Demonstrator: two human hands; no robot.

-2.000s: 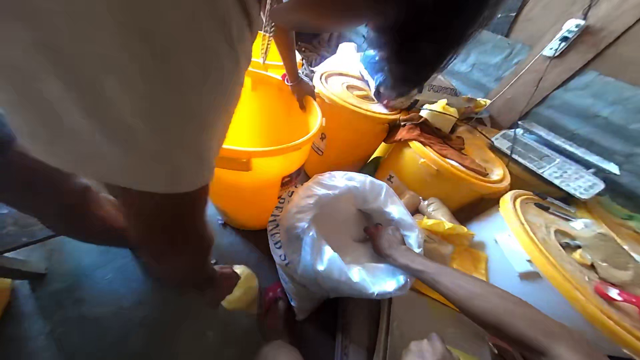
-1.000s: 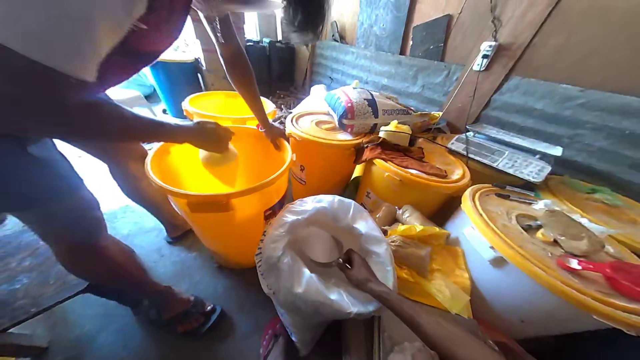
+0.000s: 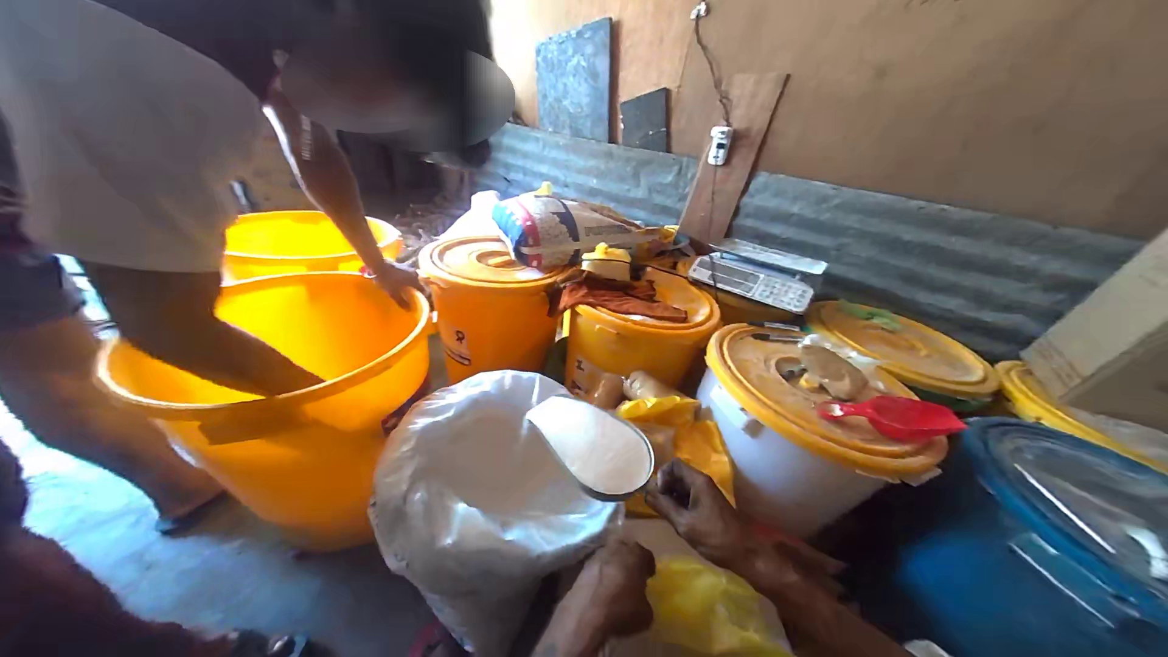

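Note:
A scoop (image 3: 598, 447) heaped with white granular stuff is in my right hand (image 3: 698, 511), held above the right side of an open white plastic sack (image 3: 429, 547). More of the white stuff (image 3: 493, 456) shows inside the sack. My left hand (image 3: 611, 584) is closed near the sack's lower right rim; whether it grips the plastic I cannot tell. Yellow plastic bags (image 3: 675, 438) lie just behind my right hand.
At the left a person (image 3: 146, 155) bends over an open yellow tub (image 3: 292, 456), one arm inside. Lidded yellow buckets (image 3: 493, 310), a white drum (image 3: 766, 456) bearing a red scoop (image 3: 894, 417), a digital scale (image 3: 753, 281) and a blue drum (image 3: 1049, 547) stand around the sack.
My right hand has lifted the scoop from inside the sack to above its right side. My left hand has come to the sack's near side. The other person's arm reaches deeper into the tub.

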